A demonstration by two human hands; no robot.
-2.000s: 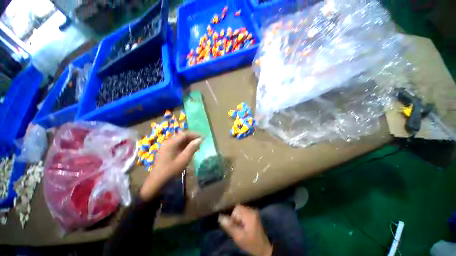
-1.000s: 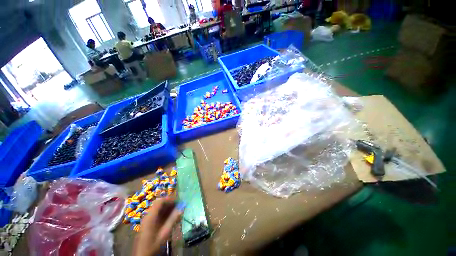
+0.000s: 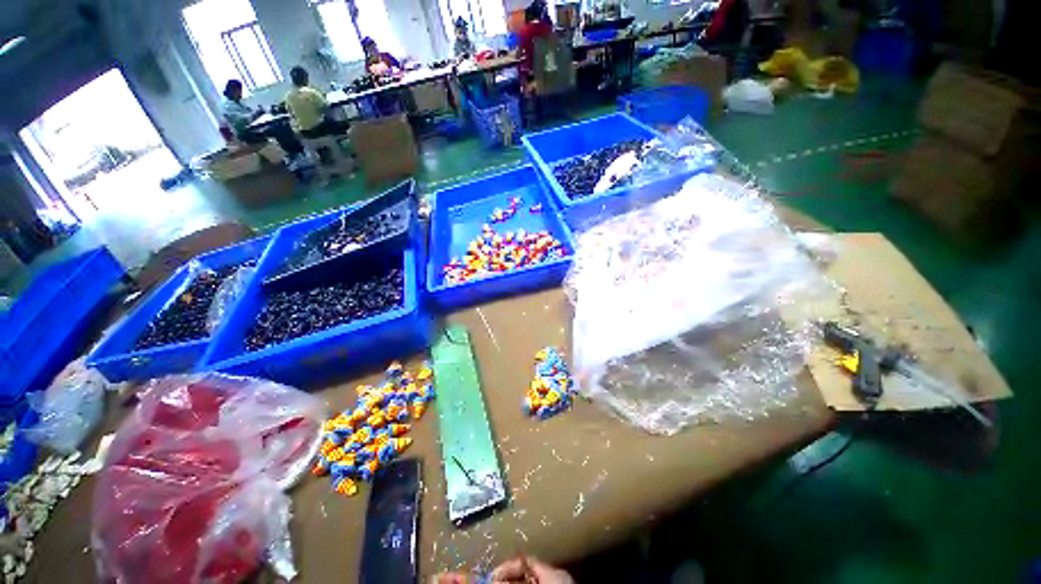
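Both hands are mostly cut off by the bottom edge. The fingertips of my left hand (image 3: 450,578) hold a small bluish part (image 3: 484,576), blurred and partly hidden. The fingers of my right hand (image 3: 534,570) are bent close beside it on the right; what they grip cannot be made out. A larger pile of blue and yellow-orange striped parts (image 3: 371,427) lies left of the green bar (image 3: 466,416). A smaller pile of the same parts (image 3: 549,383) lies right of it. A thin dark rod lies over the bar's near end.
A black phone (image 3: 392,527) lies left of the bar. A bag of red parts (image 3: 200,473) is at left, a large clear bag (image 3: 696,297) at right. Blue bins (image 3: 325,356) line the back. A glue gun (image 3: 858,363) lies on cardboard. Pale trimmings are scattered on the bench.
The view has tilted up since the first frame. My left hand has moved from beside the larger pile down to the bottom edge, where my right hand now shows beside it.
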